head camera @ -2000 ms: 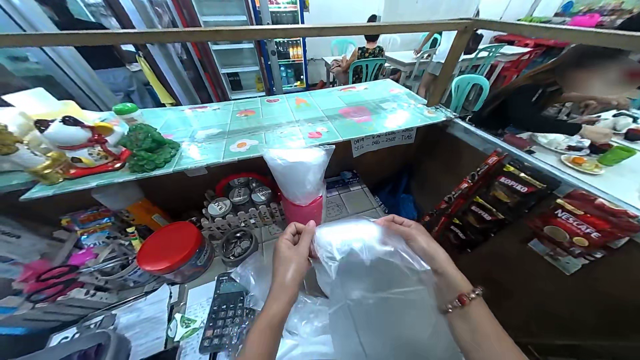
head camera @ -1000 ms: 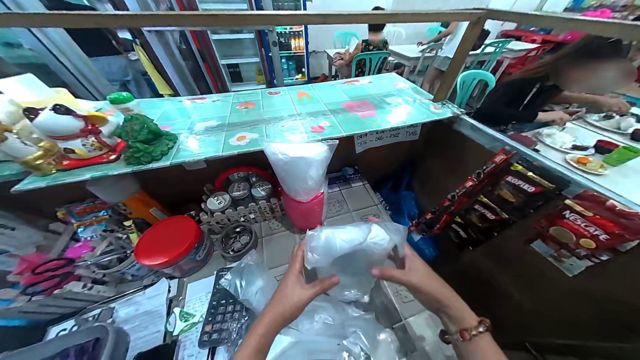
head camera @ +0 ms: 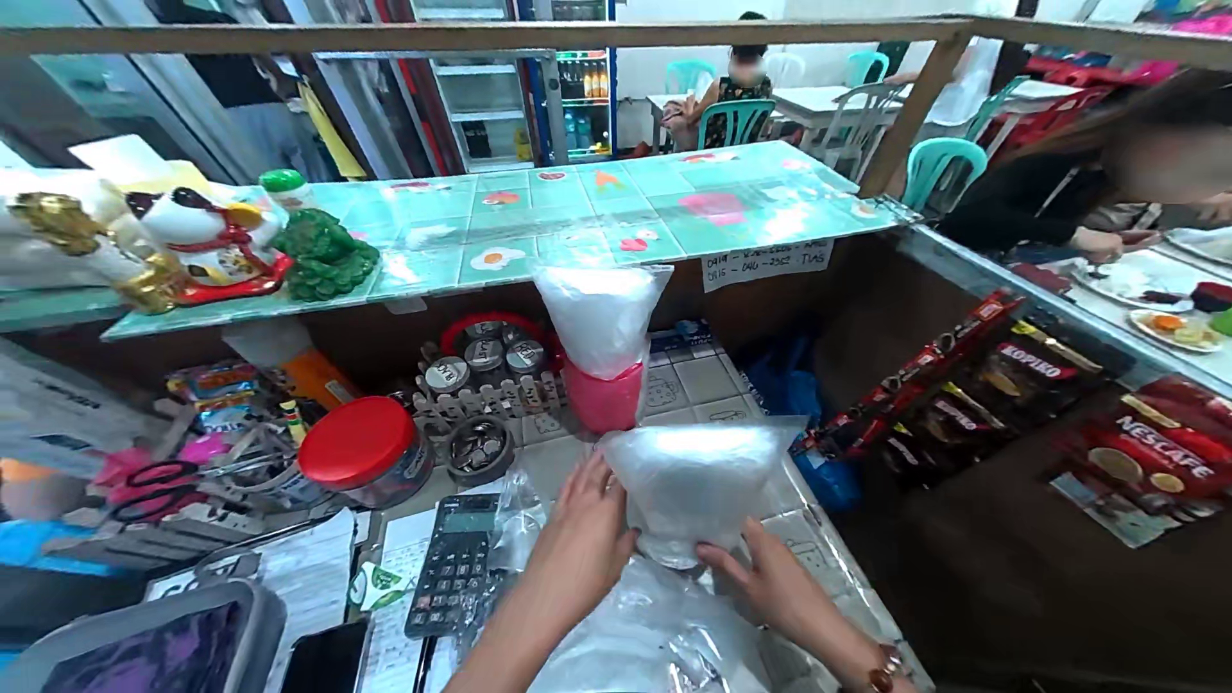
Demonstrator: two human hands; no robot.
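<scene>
A stack of clear plastic bags (head camera: 703, 481) stands flared between my hands, narrow at its foot. My left hand (head camera: 582, 525) lies against its left side, fingers on the upper edge and thumb lower down. Near the lower right of the stack is my right hand (head camera: 770, 577), thumb and forefinger at its foot; the contact is hard to make out. Beneath lie loose clear plastic bags (head camera: 654, 626). Just beyond, a similar bundle of clear bags (head camera: 602, 318) stands in a pink container (head camera: 606, 395). A beaded bracelet is on my right wrist.
A calculator (head camera: 452, 563), a phone (head camera: 325, 659) and papers lie at the left, with a red-lidded jar (head camera: 361, 448), a bowl of coins (head camera: 479, 449) and scissors (head camera: 159, 486) behind. A raised tiled shelf (head camera: 577, 207) crosses ahead. Coffee packets (head camera: 1020, 371) hang right, where a person (head camera: 1068, 202) sits.
Both hands have drawn in around the bags. The plastic, spread wide and hanging two seconds ago, is now a compact, flared stack.
</scene>
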